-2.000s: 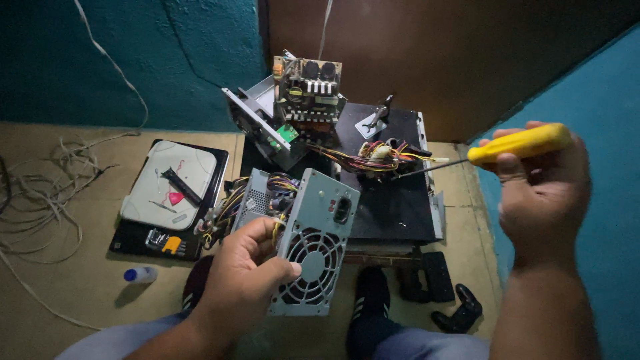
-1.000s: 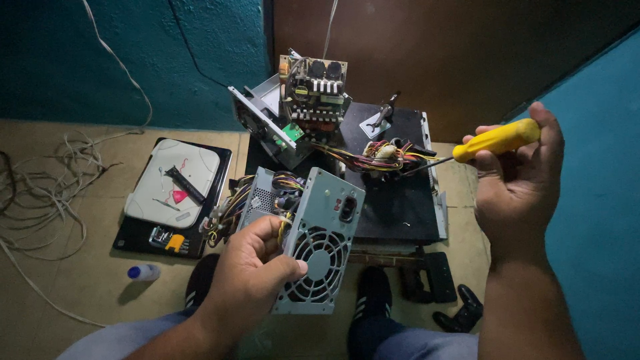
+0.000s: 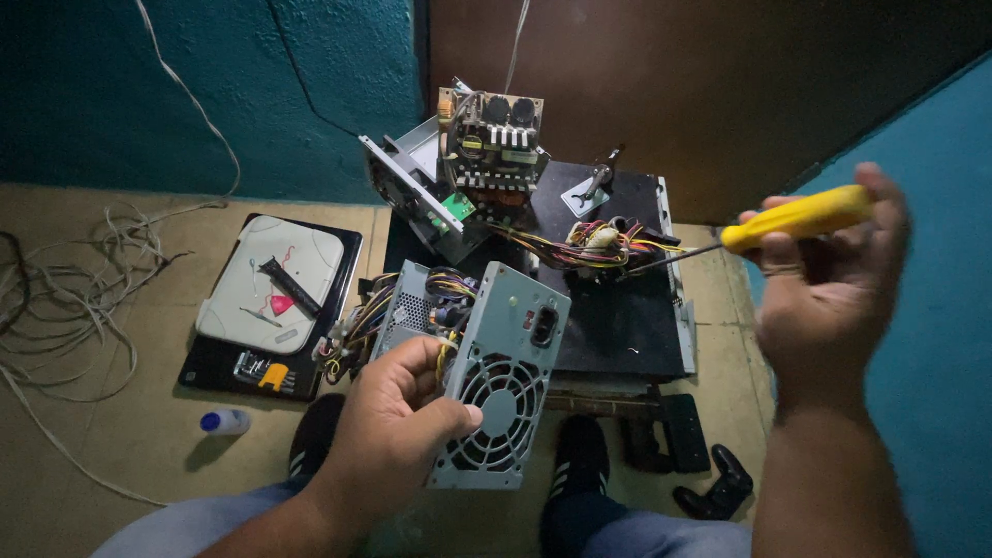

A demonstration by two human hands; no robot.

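My left hand (image 3: 403,426) grips the fan-grille side of an open computer power supply case (image 3: 508,372), thumb on the grille and fingers behind the panel. Colored wires and connectors (image 3: 353,329) spill out at its left. In my right hand (image 3: 837,294) is a screwdriver with a yellow handle (image 3: 798,219), its shaft pointing left toward a bundle of wires (image 3: 601,244) on the black computer case (image 3: 628,318); I cannot tell whether the tip touches. Behind stands an exposed power supply circuit board (image 3: 492,143), beside an opened metal housing (image 3: 411,186).
Pliers (image 3: 601,178) lie on a white card at the back. Left, a white plastic case (image 3: 271,271) with small tools and a hex key set (image 3: 265,373) rest on a black panel. A blue-capped bottle (image 3: 225,422), coiled cable (image 3: 70,310) and game controller (image 3: 717,484) are on the floor.
My right hand with the screwdriver has shifted a little left since the first frame. My left hand keeps its hold on the power supply case.
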